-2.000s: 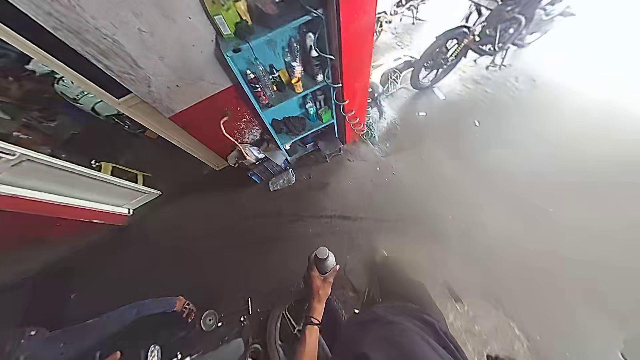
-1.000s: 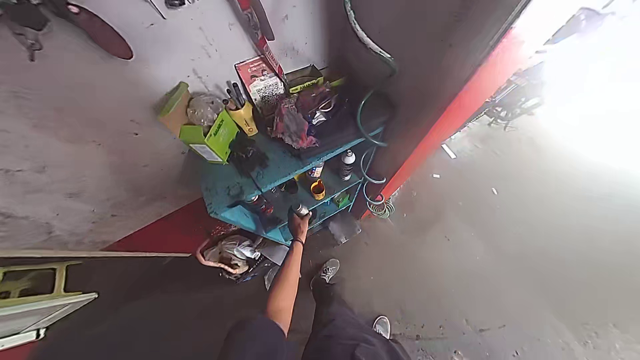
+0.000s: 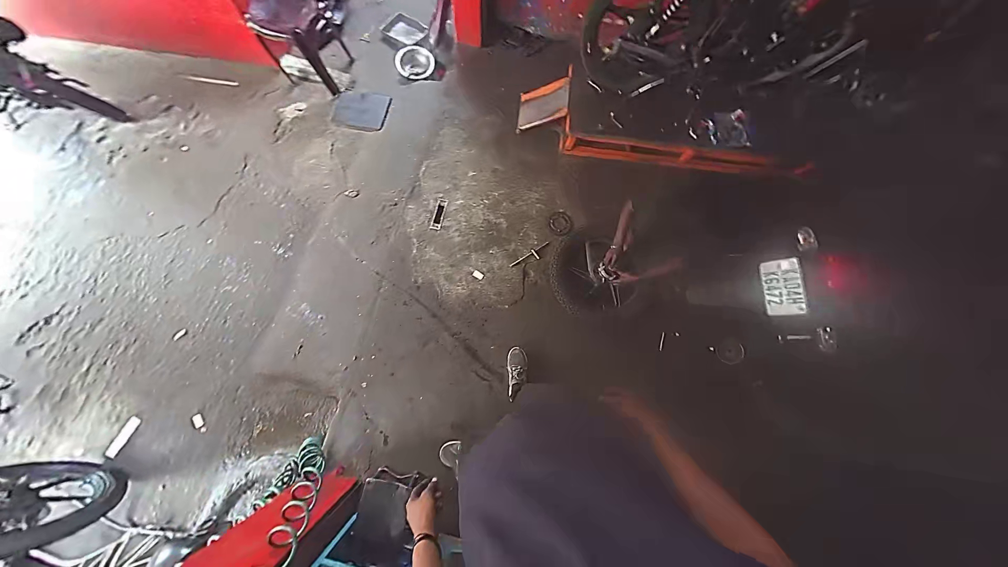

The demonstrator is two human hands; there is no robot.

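Note:
My left hand (image 3: 424, 504), with a dark band at its wrist, is low in the view with its fingers curled. It is beside a black panel or box (image 3: 383, 508) by the blue shelf (image 3: 340, 543); I make out nothing in it, but the fingers are too small to judge. To the right of my dark shirt, my right forearm reaches forward, and my right hand (image 3: 620, 400) is low over the dark floor, blurred and partly hidden by the shirt. No object shows in it.
Ahead, a co-worker's hands (image 3: 613, 264) are at the hub of a wheel (image 3: 579, 295). A motorcycle's rear plate (image 3: 783, 287) faces up at right. An orange-edged platform (image 3: 669, 153) bears another motorcycle. Coiled green hose (image 3: 295, 512) hangs by a red post (image 3: 268, 528); a chair (image 3: 303, 35) stands far left.
The view has turned far from the shelf towards the workshop floor. A second ago my left hand was at the shelf on a can; now it is beside the black panel and no can shows.

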